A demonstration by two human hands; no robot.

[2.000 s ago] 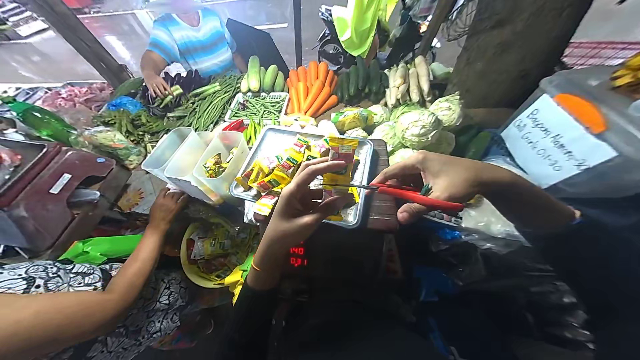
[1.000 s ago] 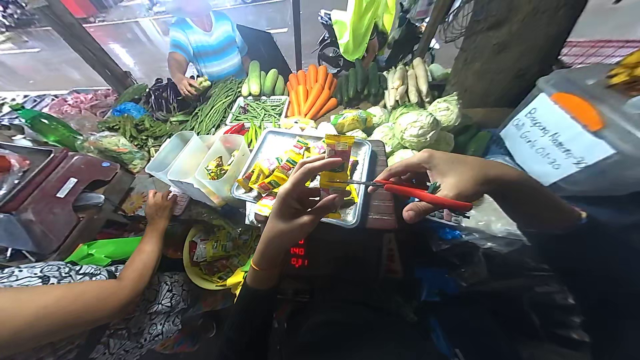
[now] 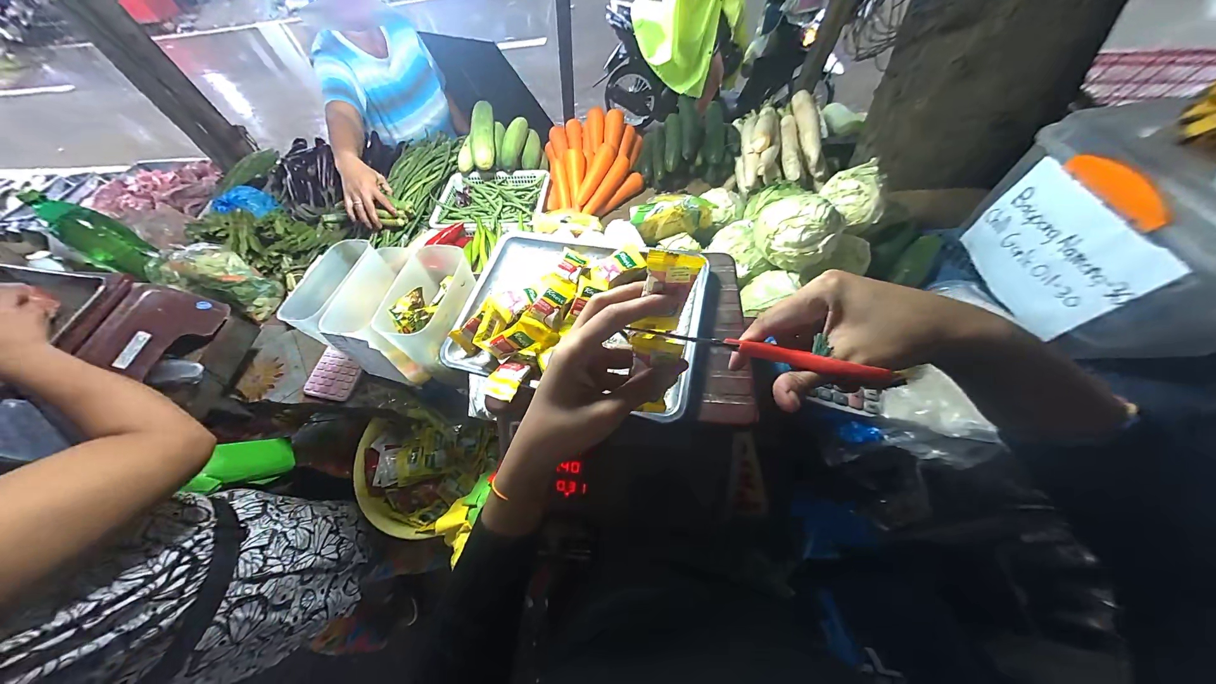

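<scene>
My left hand (image 3: 594,370) holds a strip of yellow seasoning sachets (image 3: 673,277) over the metal tray (image 3: 686,399). In my right hand (image 3: 836,323) are scissors with red handles (image 3: 807,359); their blades reach left across the strip, between two sachets. How far the blades are apart is too small to tell. Loose yellow-and-red sachets (image 3: 551,302) lie heaped in the tray, which rests on a weighing scale (image 3: 730,380) with a red lit display.
Plastic containers (image 3: 328,285) stand left of the tray, a yellow bowl of sachets (image 3: 370,503) below them. Carrots (image 3: 597,161), cabbages (image 3: 796,231) and green beans (image 3: 494,198) lie beyond. A person's arm (image 3: 95,446) is at left; another person's hand (image 3: 369,195) touches vegetables. A pink calculator (image 3: 332,373) lies near the containers.
The arm of the person at left has moved left, away from the containers, and the pink calculator shows. The person across has put a hand down onto the green vegetables. My hands keep nearly the same pose.
</scene>
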